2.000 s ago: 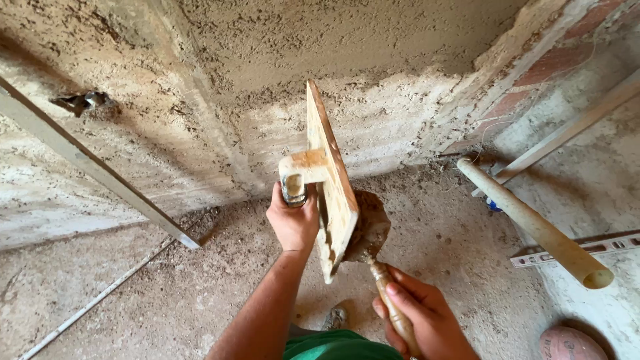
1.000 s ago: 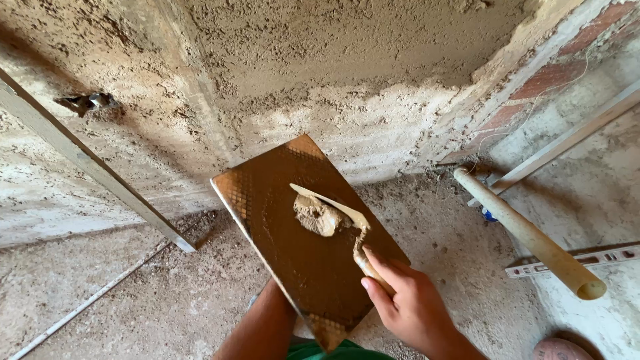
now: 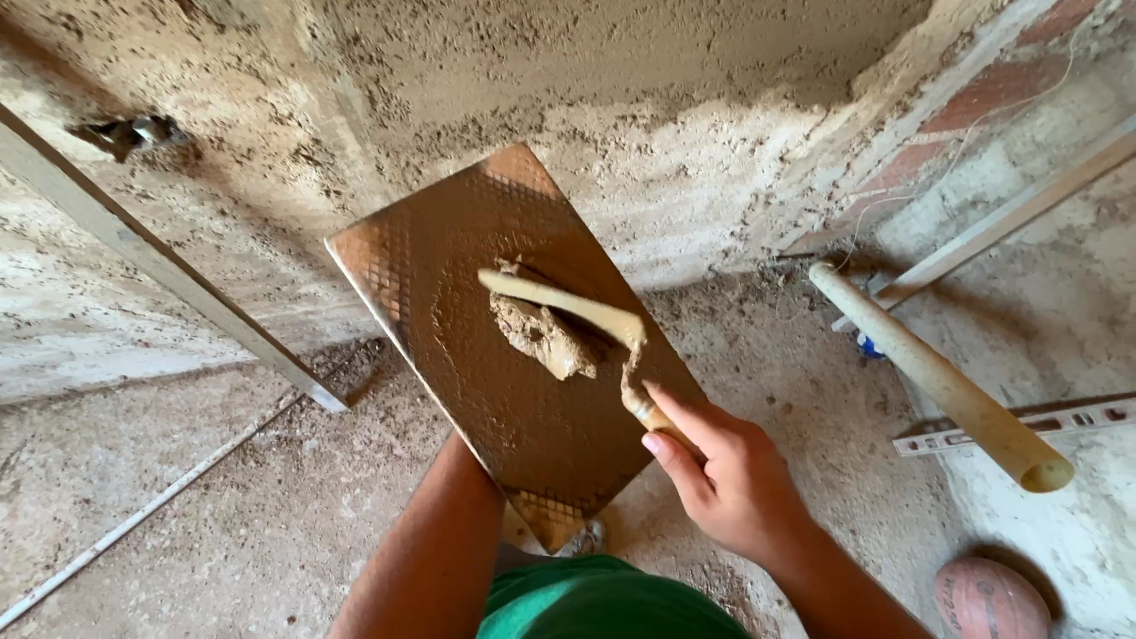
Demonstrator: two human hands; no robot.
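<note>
A rectangular plasterer's board (image 3: 497,426), wet with brown mortar and textured at its corners, lies face up in front of me. My left hand is hidden beneath it; only the forearm shows, and the earlier frame shows that hand on the board's handle. My right hand (image 3: 732,470) grips the wooden handle of a trowel (image 3: 568,306), its mortar-coated blade seen nearly edge-on above the board. A lump of mortar (image 3: 537,337) sits mid-board, against or just under the blade. Beyond the board stands the wall (image 3: 657,169), with darker fresh mortar on its upper part.
A metal straightedge (image 3: 169,266) leans on the wall at left, near a thin rod (image 3: 142,524) on the floor. To the right are a plastic pipe (image 3: 941,377), another leaning bar (image 3: 1012,213), a spirit level (image 3: 1065,417) and a reddish ball (image 3: 990,599).
The board was on edge two seconds ago, with the trowel at its mortar side; it has turned face up. Since one second ago, the trowel has moved only slightly over the lump.
</note>
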